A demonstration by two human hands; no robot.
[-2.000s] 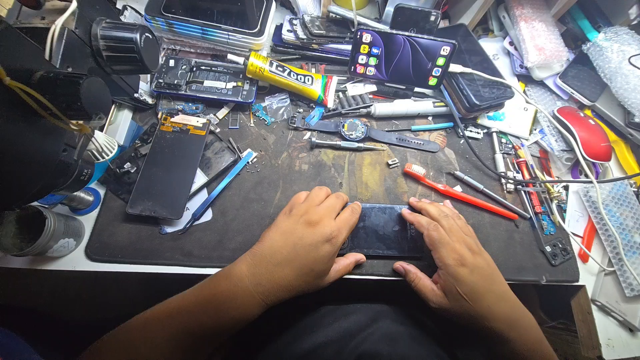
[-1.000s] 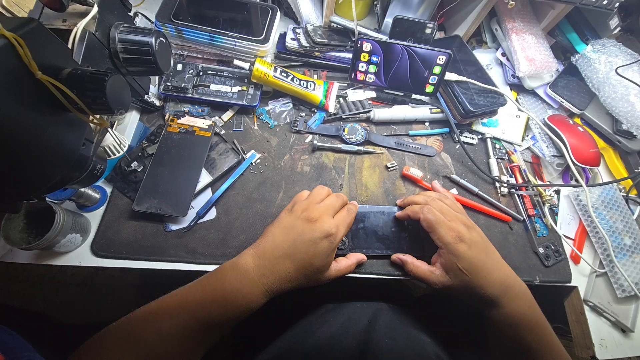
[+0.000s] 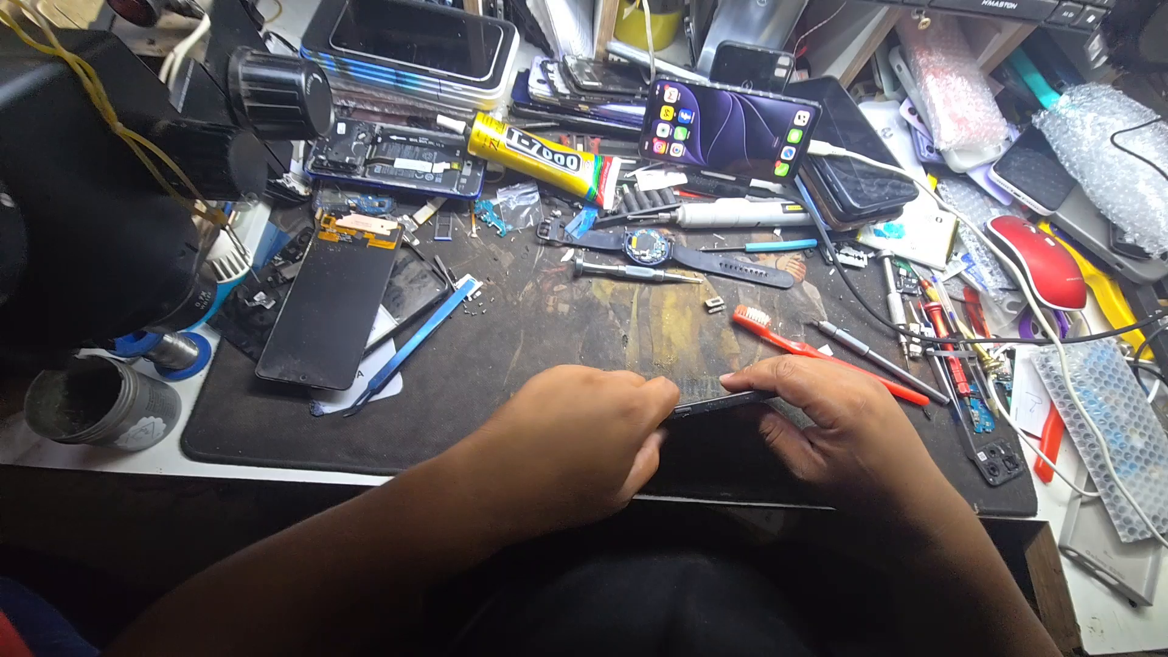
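Observation:
A dark smartphone (image 3: 716,402) is held edge-on near the front of the black work mat. My left hand (image 3: 593,438) grips its left end with curled fingers, and my right hand (image 3: 817,415) pinches its right end between thumb and fingers. The phone's faces are mostly hidden. Just beyond my right hand lies a red toothbrush (image 3: 830,356), with a grey pen-like tool (image 3: 881,360) beside it. Farther back are a screwdriver (image 3: 639,272) and a disassembled smartwatch with its strap (image 3: 648,246). To the left rest a detached phone display (image 3: 333,310) and a blue plastic pry tool (image 3: 415,342).
A yellow glue tube (image 3: 538,157) leans near an opened phone (image 3: 397,160). A lit phone (image 3: 730,128) stands propped at the back, a white cable in it. A microscope (image 3: 100,182) overhangs the left; a red mouse (image 3: 1038,262), bubble wrap (image 3: 1109,438) and cables crowd the right.
The phone, lying with its dark face visible in both earlier frames, is now tilted up and seen edge-on between my hands. The fingers of both hands have shifted around its ends.

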